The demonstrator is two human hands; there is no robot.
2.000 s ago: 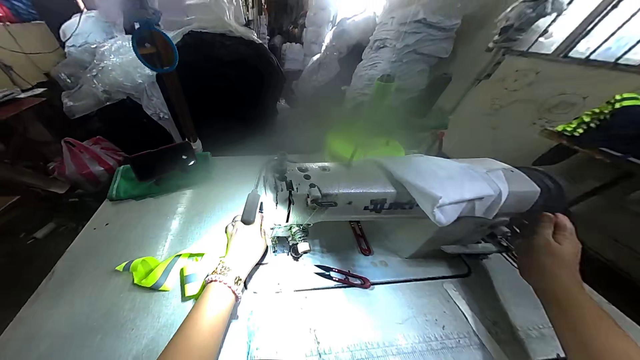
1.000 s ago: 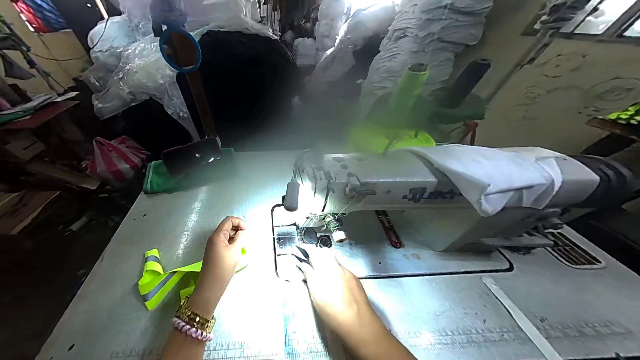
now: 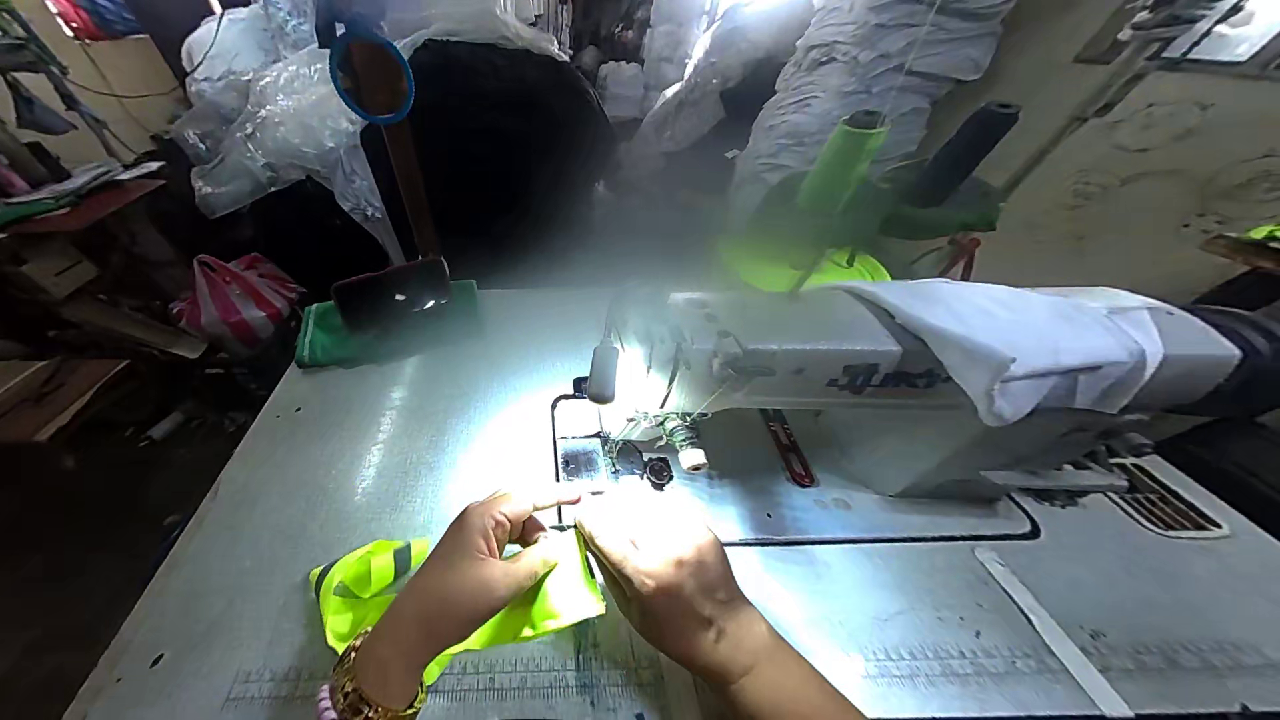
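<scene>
Both hands meet just in front of the needle area of a white Juki sewing machine. My left hand, with bracelets at the wrist, pinches a neon yellow fabric strip with grey bands; the rest of the strip lies on the table to its left. My right hand is at the strip's upper edge, fingertips close to the left ones; glare hides part of its grip. A small lamp lights the metal needle plate. Red-handled thread snips lie under the machine arm.
White cloth drapes over the machine. Behind it stand a green thread cone and a dark one. A phone leans on green cloth at the back left. A pale strip lies at the front right.
My right hand has moved from the machine's right end to the needle area, then down to the strip. My left hand has come to the strip from the left. The view has shifted.
</scene>
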